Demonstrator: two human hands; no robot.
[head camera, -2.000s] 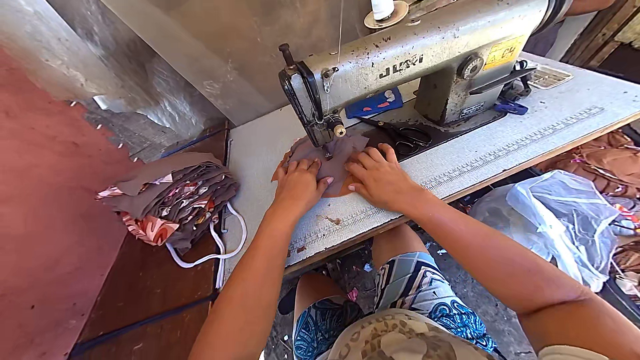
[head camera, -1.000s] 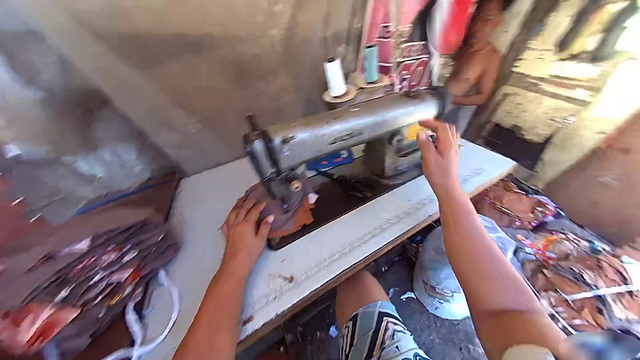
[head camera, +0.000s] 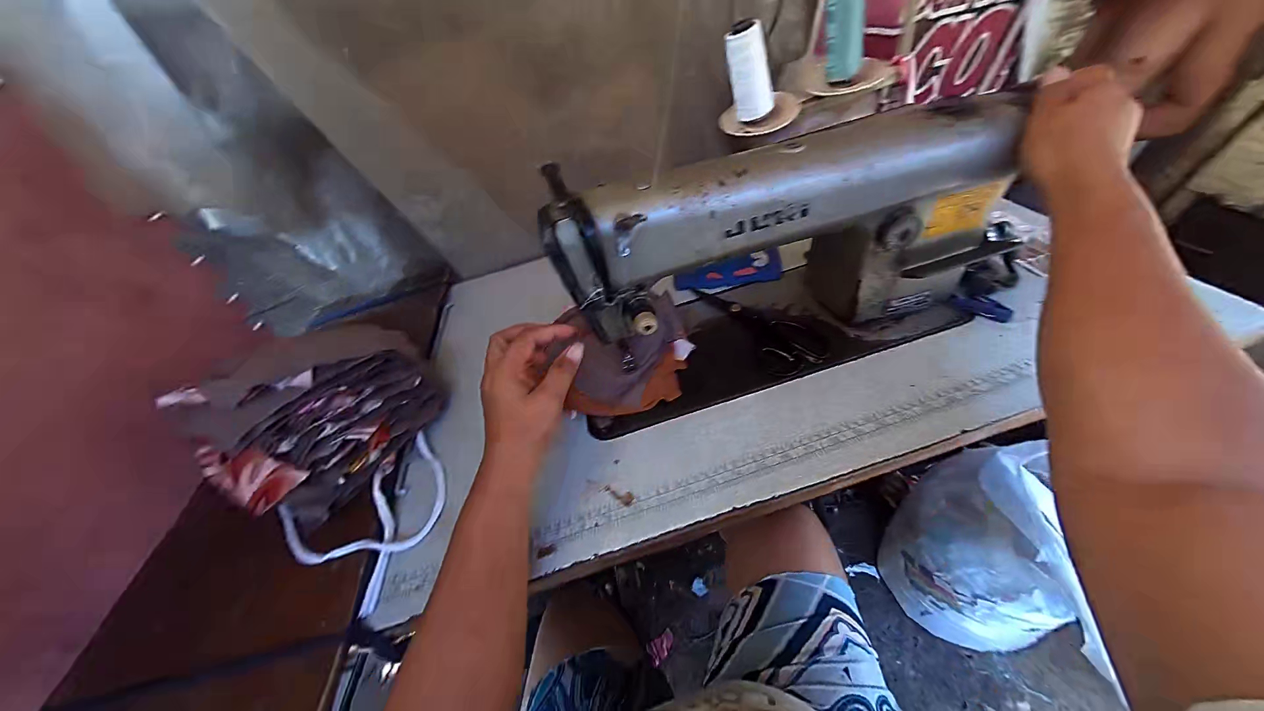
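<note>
A grey Juki sewing machine (head camera: 790, 207) stands on a white table. Under its presser foot lies grey-brown fabric (head camera: 617, 370) with an orange-brown piece beneath it. My left hand (head camera: 523, 380) is at the fabric's left edge, thumb and forefinger close together; whether they pinch the cloth is unclear. At the machine's right end my right hand (head camera: 1081, 123) rests curled over the handwheel area, its fingers mostly hidden. Black scissors (head camera: 780, 341) lie on the dark machine bed, right of the needle. A white thread cone (head camera: 750, 74) and a green thread cone (head camera: 844, 39) stand behind the machine.
A bundle of grey and patterned fabric pieces (head camera: 326, 434) with white cord (head camera: 434, 504) lies at the left. A blue printed item (head camera: 731, 270) is behind the bed. A plastic bag (head camera: 973, 553) sits below the table's right side. Another person's arm (head camera: 1185, 59) is at the upper right.
My right hand has left the fabric, where it was two seconds ago, and moved right to the machine's far end. My left hand has stayed near the fabric, now at its left edge.
</note>
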